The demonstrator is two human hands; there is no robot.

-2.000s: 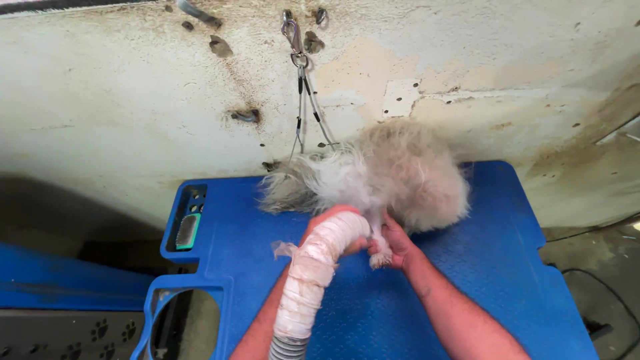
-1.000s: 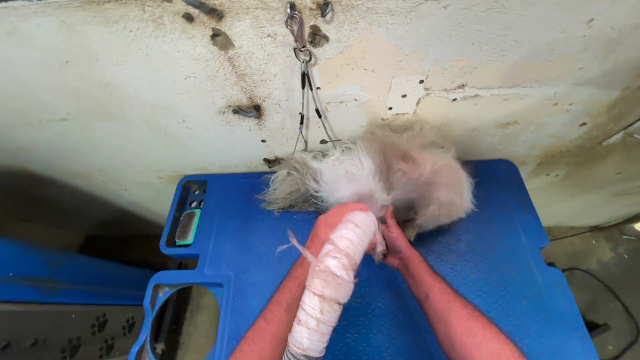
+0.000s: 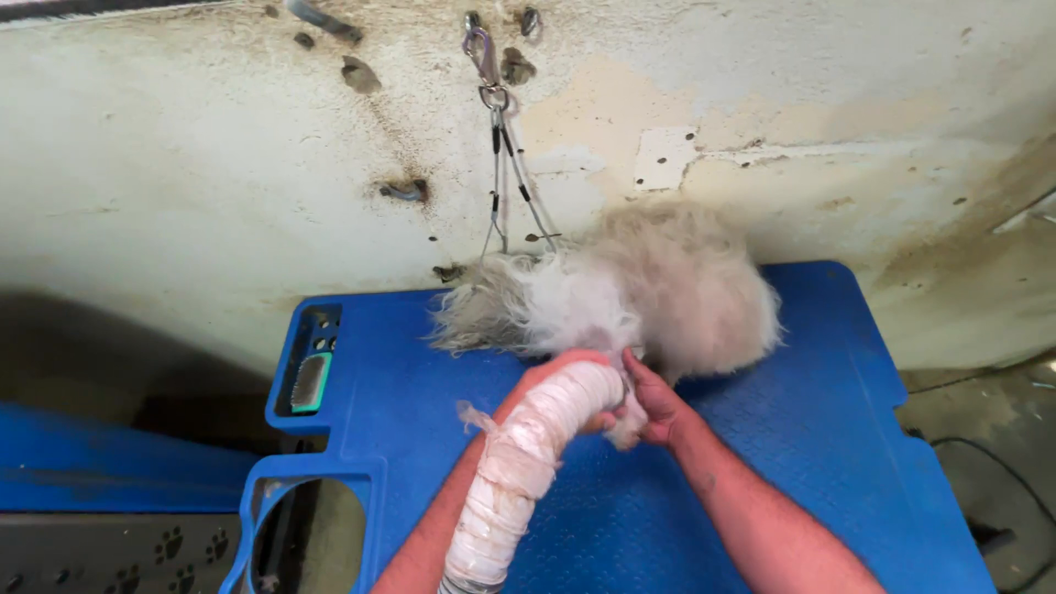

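A long-haired, whitish dog (image 3: 693, 297) is on a blue plastic grooming table (image 3: 412, 412), against the wall. My left hand (image 3: 549, 375) is closed around the end of a dryer hose (image 3: 516, 470) wrapped in white tape, which points at the dog's front leg and hides part of the hand. My right hand (image 3: 660, 404) holds that leg (image 3: 629, 421) from the right, fingers partly hidden behind it. A cable grooming loop (image 3: 511, 165) runs from a clip (image 3: 480, 54) on the wall down to the dog's fur near its head end.
A slicker brush (image 3: 312, 384) with a green edge lies in the table's left side tray. Below it the table has a round cutout (image 3: 371, 495). Metal hooks (image 3: 404, 191) stick out of the stained wall. A dark cable (image 3: 1002, 462) lies on the floor at right.
The hose end has shifted and bends more to the right than one second ago, with my left hand still on it. The dog's lower leg shows more clearly between my hands.
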